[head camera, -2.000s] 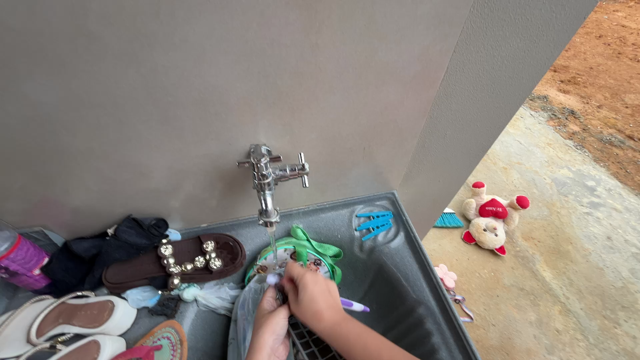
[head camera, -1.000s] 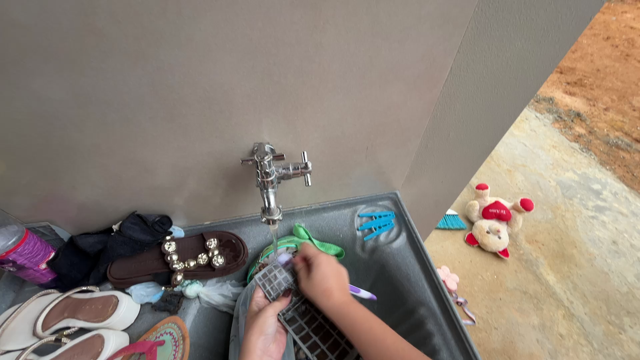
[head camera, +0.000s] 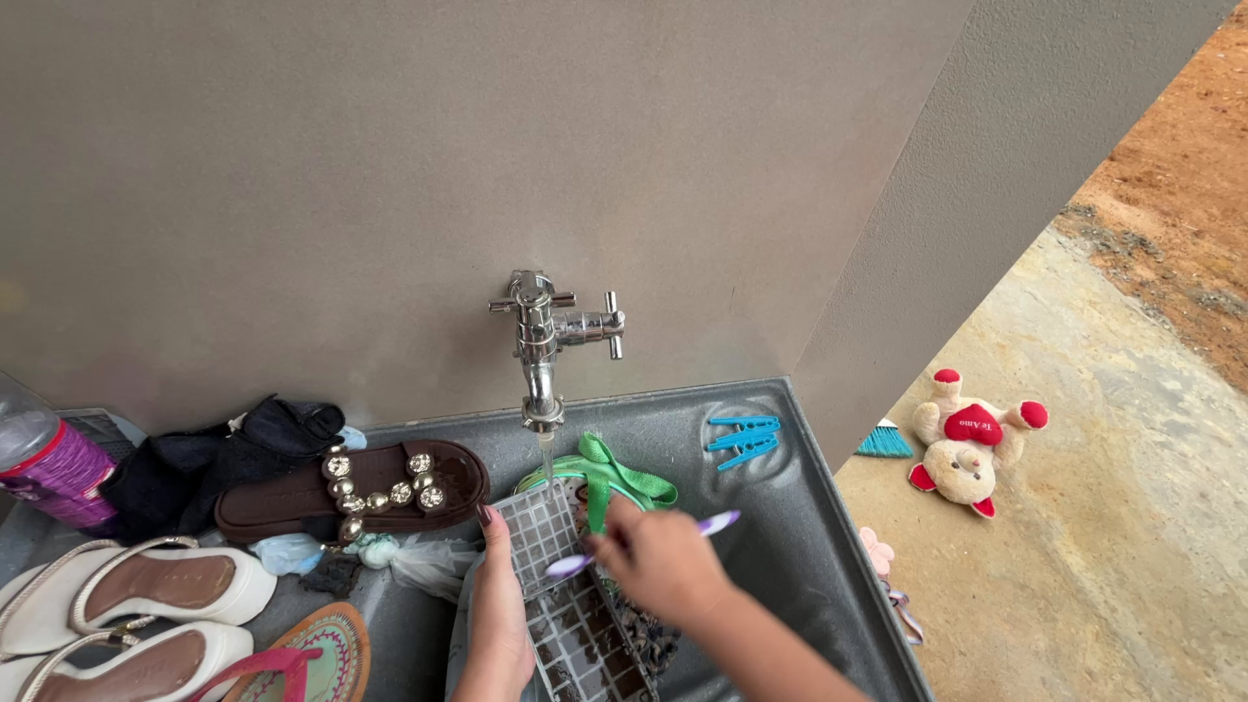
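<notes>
My left hand (head camera: 499, 624) grips a grey plastic grid piece (head camera: 534, 536) by its left edge, under the thin stream of water from the chrome faucet (head camera: 539, 361). My right hand (head camera: 663, 556) is closed on a purple and white toothbrush (head camera: 720, 524), whose head end lies against the grid's lower edge. Below the grid, a longer grid-bottomed tray (head camera: 585, 639) with dark wet patches reaches toward me. Behind my hands, a bag or cloth with green straps (head camera: 624, 476) lies in the grey sink (head camera: 780, 585).
Blue clothespins (head camera: 744, 441) lie on the sink's right corner. To the left are a brown sandal (head camera: 278, 502), white sandals (head camera: 200, 585), a flip-flop (head camera: 336, 643), dark cloth (head camera: 195, 478) and a plastic bottle (head camera: 58, 468). A teddy bear (head camera: 960, 448) and teal broom bristles (head camera: 885, 442) are on the floor.
The small grid piece, mostly hidden by my hands two seconds ago, now shows plainly under the water. My right hand has moved slightly down and right of it, the toothbrush now showing on both sides.
</notes>
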